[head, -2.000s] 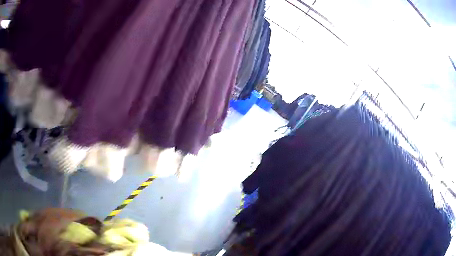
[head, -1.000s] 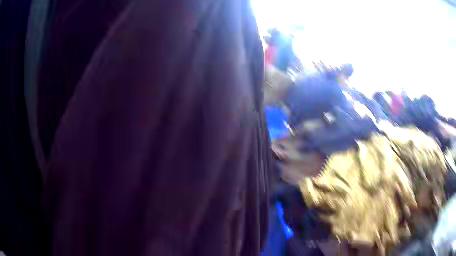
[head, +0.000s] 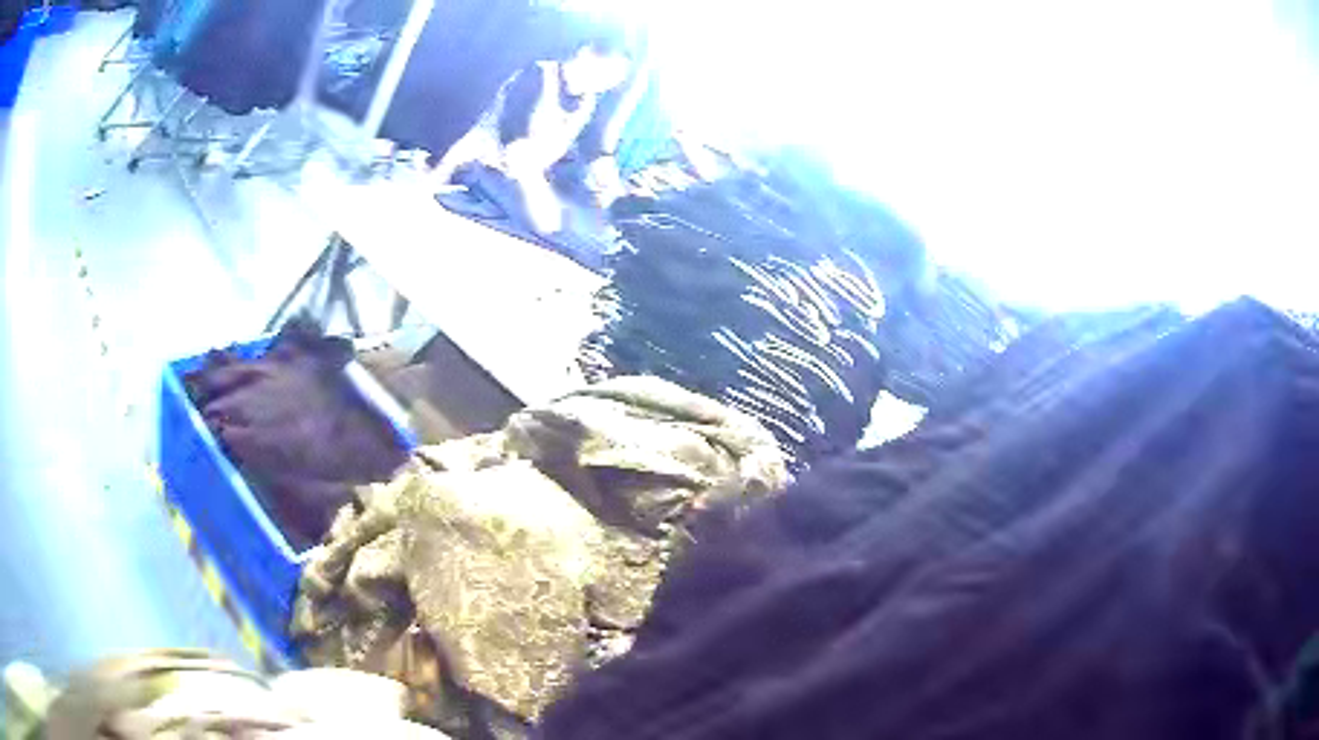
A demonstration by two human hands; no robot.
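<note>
A crumpled heap of brown-tan garments point(head: 499, 571) lies nearest in front of me, at the lower middle. A blurred, overexposed pale bundle of cloth point(head: 203, 703) is cut off by the bottom left edge; what bears it is hidden. A blue plastic crate point(head: 232, 528) stands left of the heap, with dark brown garments point(head: 297, 419) in it. Neither my left hand nor my right hand can be made out.
Dark purple-brown cloth point(head: 940, 578) fills the lower right, close to me. Black garments with pale curved strips point(head: 723, 289) lie on a white table point(head: 463, 282) behind the heap. Metal stand legs point(head: 340, 282) and yellow-black floor tape point(head: 217, 578) show at left.
The view has swung. The hanging purple garments that filled the left are gone from there. The tan heap now sits nearer the middle, and the blue crate's contents show.
</note>
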